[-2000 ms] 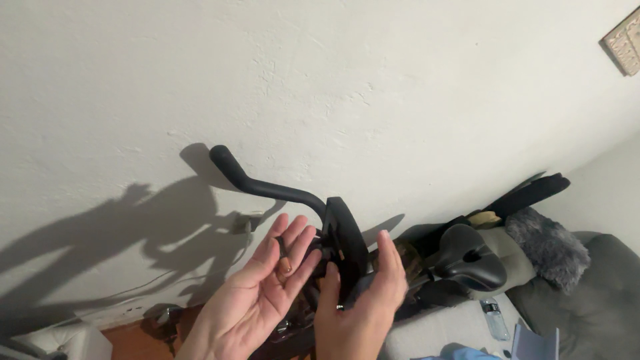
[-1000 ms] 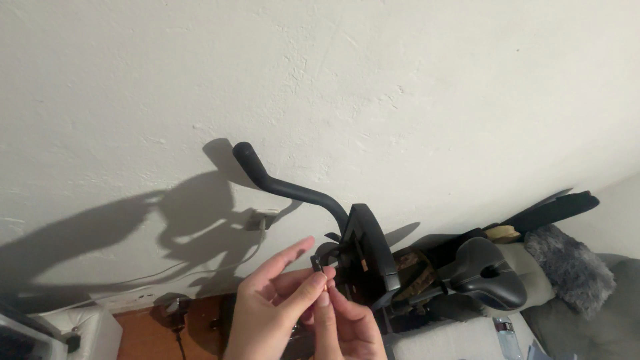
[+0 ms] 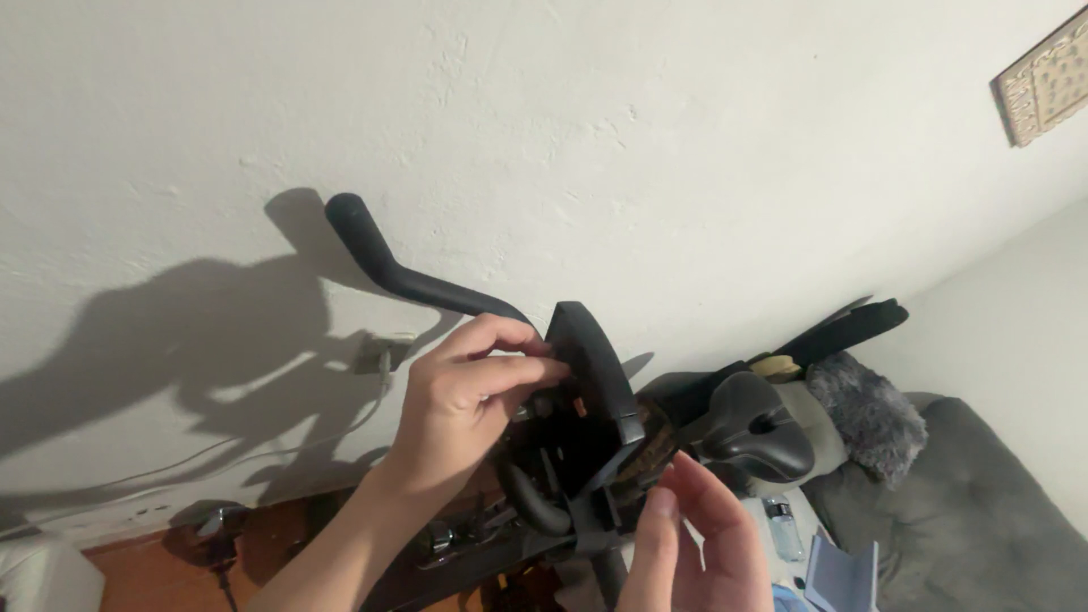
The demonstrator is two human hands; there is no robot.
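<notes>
My left hand (image 3: 476, 382) reaches to the back of the black plastic console (image 3: 599, 374) of an exercise bike, its fingertips at the housing's upper left edge. Whether those fingers pinch something small cannot be told. My right hand (image 3: 701, 540) is raised below and to the right of the console, thumb and index fingertip close together; no object shows clearly between them. A black padded handlebar (image 3: 425, 289) rises from behind the console toward the upper left. The bike's black saddle (image 3: 756, 429) lies to the right of the console.
A wall outlet (image 3: 382, 353) with a plugged-in cable is on the white wall left of the bike. At the right are a grey fluffy cushion (image 3: 867, 416), a grey upholstered seat (image 3: 977, 493) and a clear bottle (image 3: 784, 531). A patterned plaque (image 3: 1045, 85) hangs top right.
Two seconds ago my left palm was open with small items on it. One second ago both hands met at the fingertips; now they are apart, the left at the console, the right lower right.
</notes>
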